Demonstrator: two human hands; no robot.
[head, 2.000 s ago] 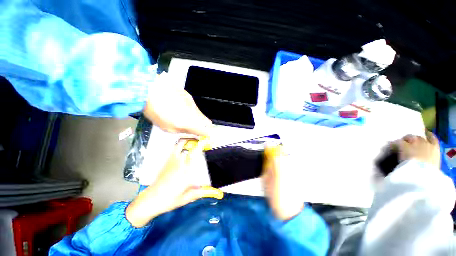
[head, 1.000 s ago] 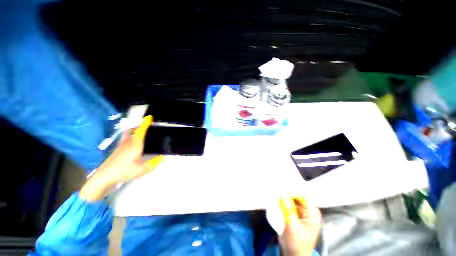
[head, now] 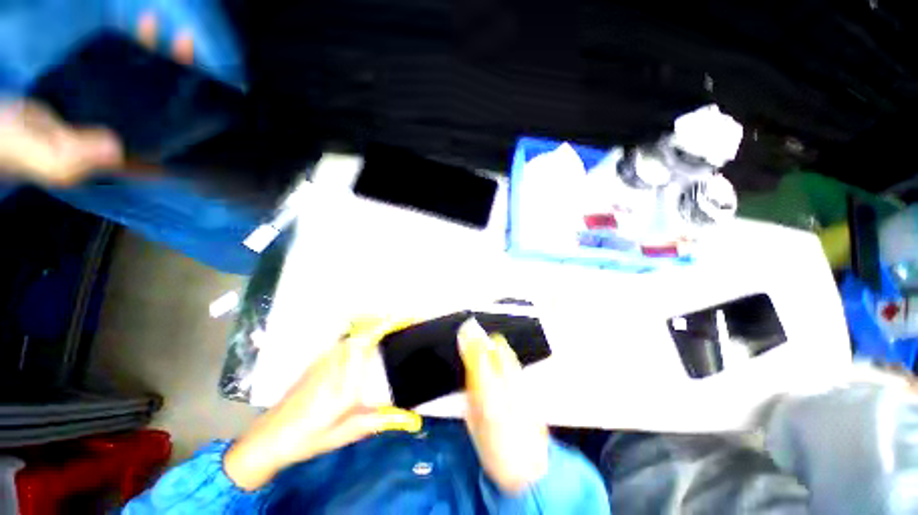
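A black glossy phone-sized screen [head: 428, 362] is in front of me at the near edge of the white table. My left hand [head: 327, 397] holds it by its left end, thumb and fingers in yellow-orange fingertip covers on opposite edges. My right hand [head: 498, 402] is over the screen, its covered fingertips on the glass with a small white wipe [head: 471, 334] at their tips. The right hand is slightly blurred.
Another screen [head: 428, 188] lies at the table's far left, one [head: 727, 335] at the right. A blue tray [head: 594, 261] holds white bottles [head: 644, 206]. At upper left, a coworker's hands [head: 60, 146] hold a dark flat object. A grey sleeve [head: 851, 438] is at lower right.
Compared with a second ago, the screen in my left hand is nearer me, and my right hand has moved from the near table edge onto it. The view has shifted. The coworker's hands now show at upper left.
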